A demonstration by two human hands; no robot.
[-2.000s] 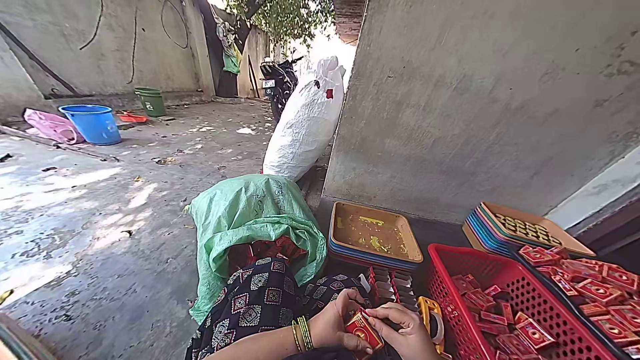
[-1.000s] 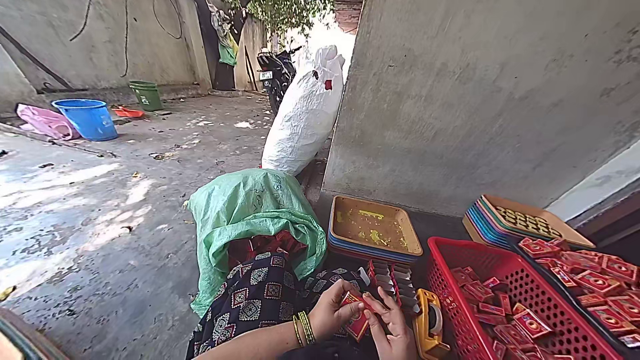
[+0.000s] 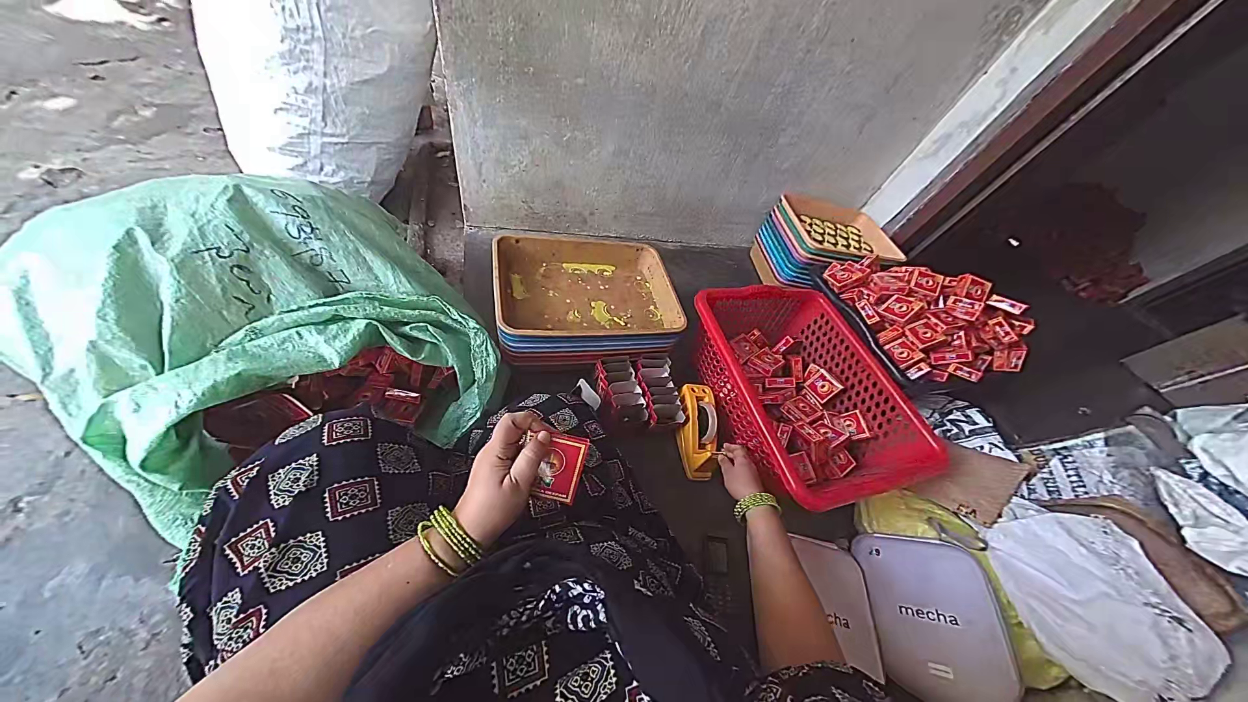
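Observation:
My left hand (image 3: 507,466) holds a small red printed cardboard box (image 3: 562,468) above my patterned lap. At the yellow tape dispenser (image 3: 697,434), my right hand (image 3: 739,470) has its fingers together by the dispenser's near right side; a thin yellowish bit shows at the fingertips, too small to name. Two rows of open red boxes (image 3: 639,392) stand just left of the dispenser. The red perforated plastic basket (image 3: 868,458) holds many red boxes and lies just right of my right hand. More red boxes (image 3: 385,385) fill the mouth of the green woven sack (image 3: 156,283) on the left.
A stack of trays (image 3: 590,336) stands by the wall. Behind the basket are a heap of red boxes (image 3: 941,317) and another tray stack (image 3: 780,244). A white sack (image 3: 317,88) stands at the upper left. Grey lids (image 3: 936,614) and plastic bags (image 3: 1102,595) lie at the lower right.
My hands were together at the red box; now my right hand has moved right to the tape dispenser, while my left hand keeps the box. The view has turned down and right.

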